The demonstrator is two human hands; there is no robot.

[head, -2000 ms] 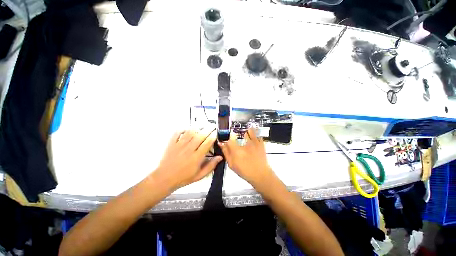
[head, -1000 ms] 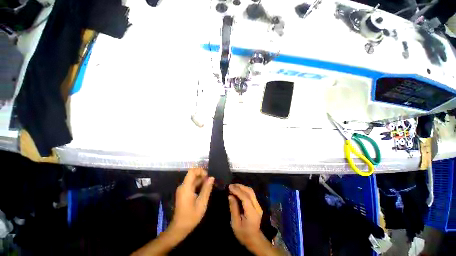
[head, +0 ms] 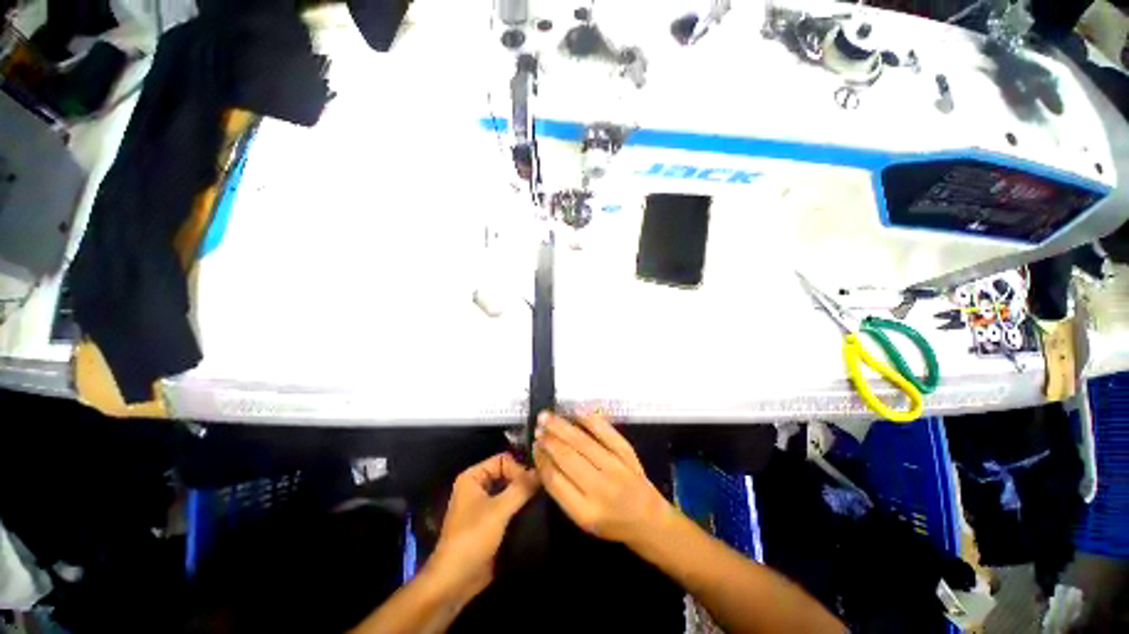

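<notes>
A narrow black strip runs from under the needle area of the white sewing machine straight down to the table's front edge. My right hand lies at that edge with its fingertips on the strip. My left hand is just below the edge, with thumb and fingers pinched together at the strip's left side. Dark cloth hangs below both hands and blends with the strip there. The presser foot is small and blurred by glare.
Scissors with yellow and green handles lie right of the machine bed. Small shiny parts are clustered at far right. A heap of black pieces drapes over the left side. Blue crates stand below the edge.
Both hands came from near the needle to the front edge. In the last second my right hand moved up and left onto the strip, which now looks narrower and straighter.
</notes>
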